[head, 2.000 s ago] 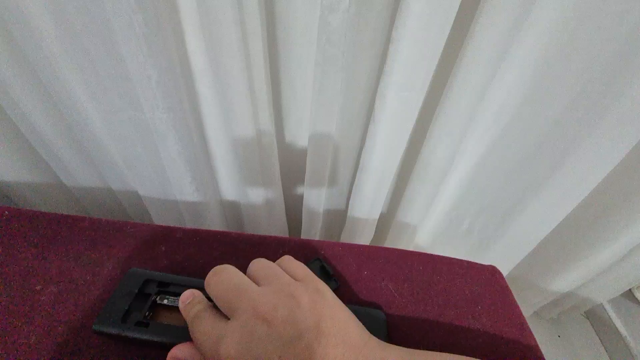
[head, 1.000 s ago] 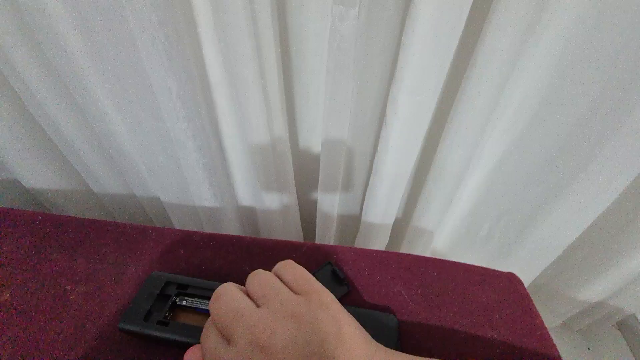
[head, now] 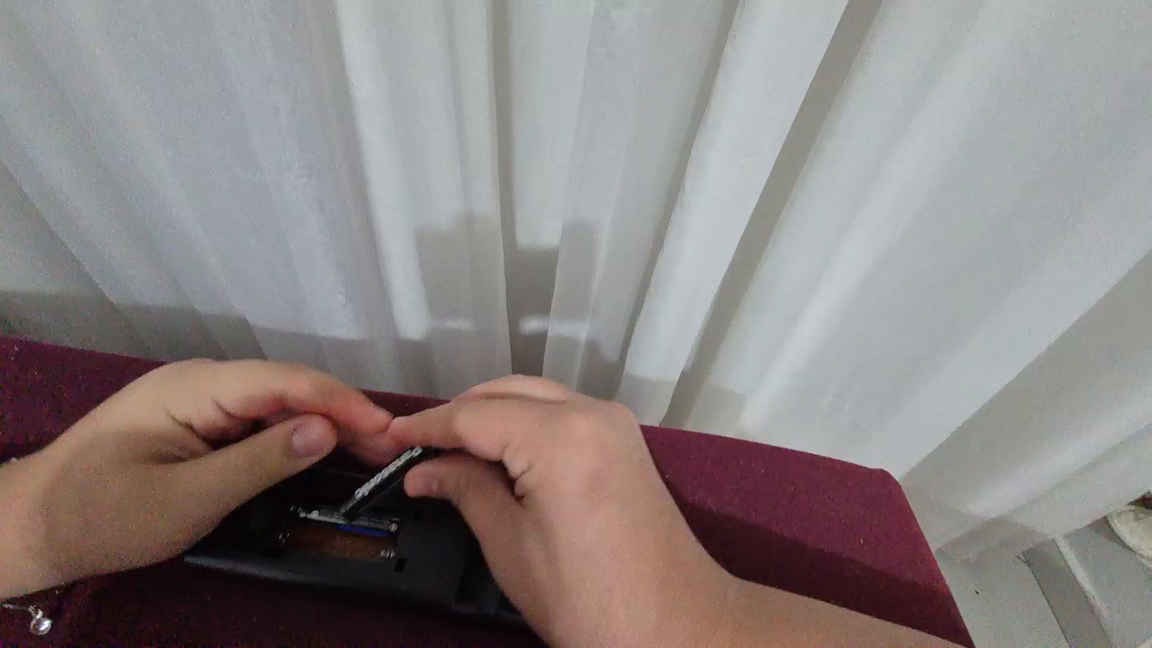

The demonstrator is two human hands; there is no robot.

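A black remote control (head: 342, 576) lies back up on the maroon fabric, its battery compartment uncovered. One battery (head: 355, 522) rests in the compartment's far slot; metal springs show at the near slot. My right hand (head: 549, 477) pinches a slim dark battery (head: 387, 479) with white markings between thumb and index finger, tilted above the compartment. At the left, my left hand (head: 216, 450) arches over the remote's left end, thumb and fingers apart, with nothing visible in it; its fingertips meet the right index fingertip. The remote's right end is partly hidden by my right hand.
The maroon upholstered surface (head: 792, 522) ends at an edge on the right. White curtains (head: 630, 180) hang right behind it. A small shiny pendant (head: 39, 620) dangles near my left wrist. Pale floor and a light object (head: 1132, 526) show at the lower right.
My left hand has come into view at the left. My right hand has lifted from over the remote and now holds a battery. The black cover seen beside the remote earlier is out of sight.
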